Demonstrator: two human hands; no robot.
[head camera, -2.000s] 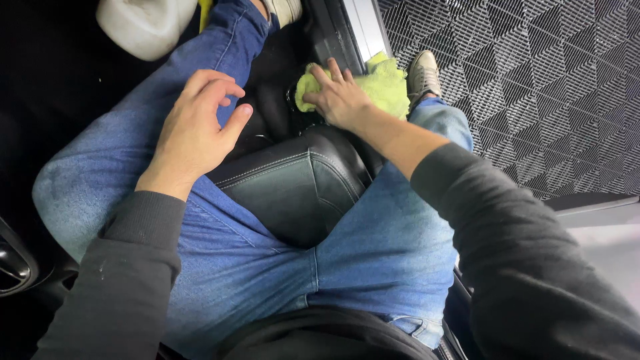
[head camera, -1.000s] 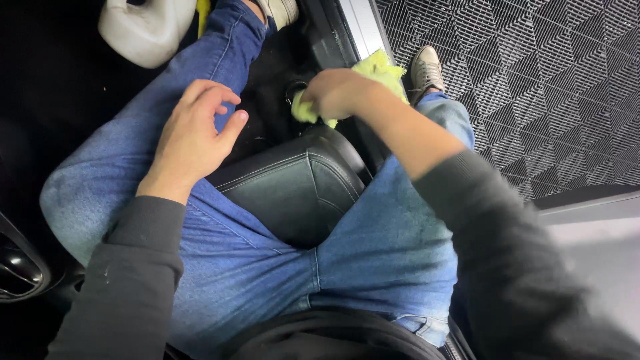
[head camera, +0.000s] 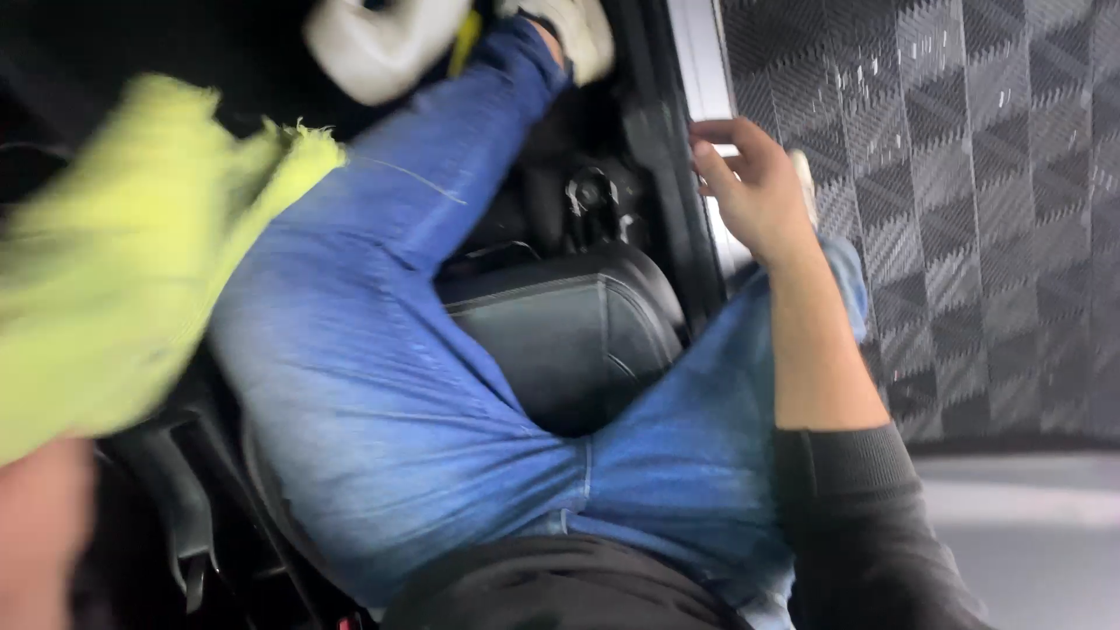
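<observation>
A yellow-green cloth (head camera: 131, 254), blurred by motion, hangs at the left of the view above my left knee. My left hand (head camera: 44, 516) is at the lower left edge, cut off and blurred, and the cloth is in it. Over the door sill (head camera: 704, 79), my right hand (head camera: 748, 188) holds nothing, its fingers bent and apart. Between my legs in blue jeans is the black leather car seat (head camera: 560, 341) with pale stitching.
A white plastic jug (head camera: 385, 44) stands in the footwell beside my shoe (head camera: 582, 35). Behind the seat edge is a round metal fitting (head camera: 591, 192). A patterned dark mat or tile floor (head camera: 927, 192) lies outside the sill. The handbrake lever (head camera: 184, 499) is at lower left.
The cloth was under my right hand near the sill and is now at the left with my left hand. My right hand has let it go. My left hand has moved left and down.
</observation>
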